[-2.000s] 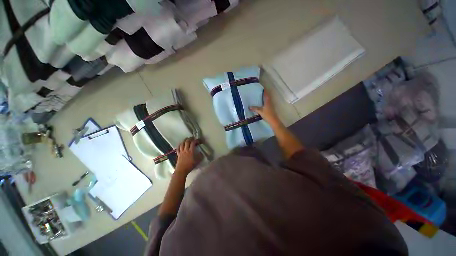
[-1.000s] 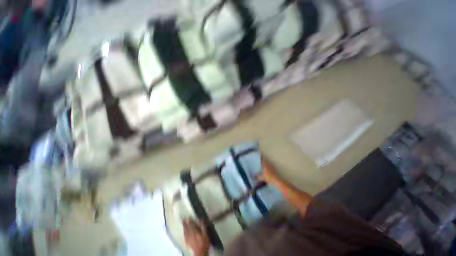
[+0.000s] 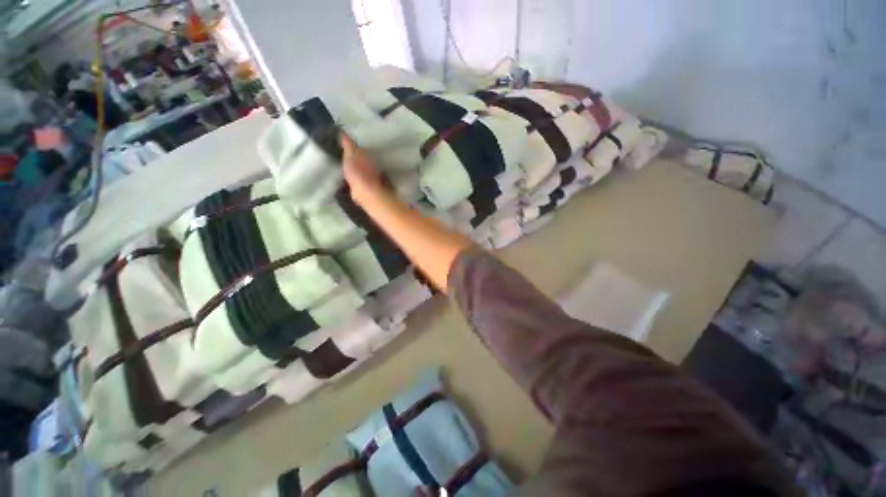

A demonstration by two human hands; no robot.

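Note:
My right hand [image 3: 361, 175] reaches across to the back pile and grips the edge of a pale striped bundle [image 3: 296, 165], which looks tilted up and is blurred. My left hand is out of the picture. A light blue bundle with a dark blue stripe [image 3: 442, 437] lies on the table at the bottom, beside a pale bundle [image 3: 321, 482] cut off by the lower edge.
Pale green and cream striped bundles [image 3: 248, 281] are heaped along the table [image 3: 525, 369]. A flat whitish stack [image 3: 617, 299] lies right of my sleeve. Bagged goods [image 3: 826, 359] are at the lower right. A wall [image 3: 699, 78] stands behind; a cluttered workshop is at upper left.
The view has swung up to the pile and wall. My right hand has left the blue bundle and taken hold of one on the pile. My left hand and the clipboards have left the view.

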